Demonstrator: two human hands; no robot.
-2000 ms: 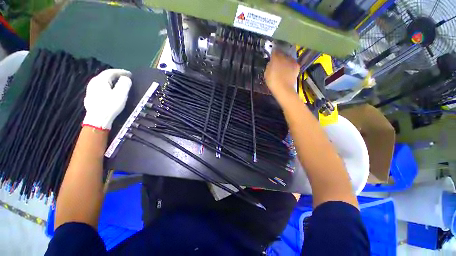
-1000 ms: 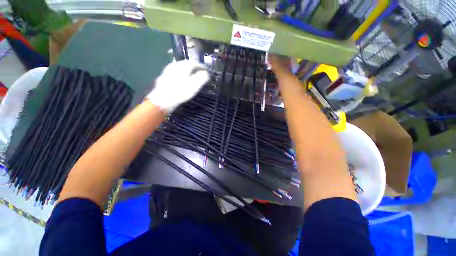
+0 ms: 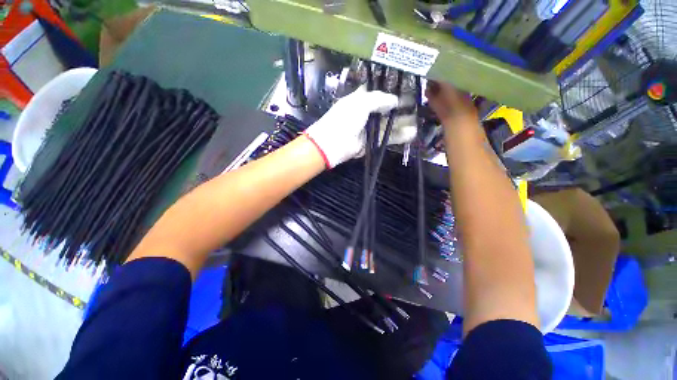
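My left hand (image 3: 360, 126), in a white knit glove with a red cuff, is at the mold under the green crossbeam, its fingers around several black cables (image 3: 369, 189) that hang toward me with stripped coloured tips. My bare right hand (image 3: 449, 102) is at the right side of the mold, partly hidden by the crossbeam; what it touches cannot be made out. The silvery loading bar (image 3: 249, 152) lies on the dark table's left part, partly behind my left forearm. Loose cable leads (image 3: 334, 194) lie in a pile across the table below the mold.
A bundle of black cables (image 3: 111, 167) lies on the green surface (image 3: 215, 63) at left. The pale green crossbeam (image 3: 326, 33) spans above my hands. A white tub (image 3: 551, 263) is at right beside a cardboard box (image 3: 586, 249). Another white bucket (image 3: 44, 119) is far left.
My gloved left hand has moved from beside the loading bar up and right to the mold and closed around the hanging cables. My right hand stays by the mold's right side. The view has shifted.
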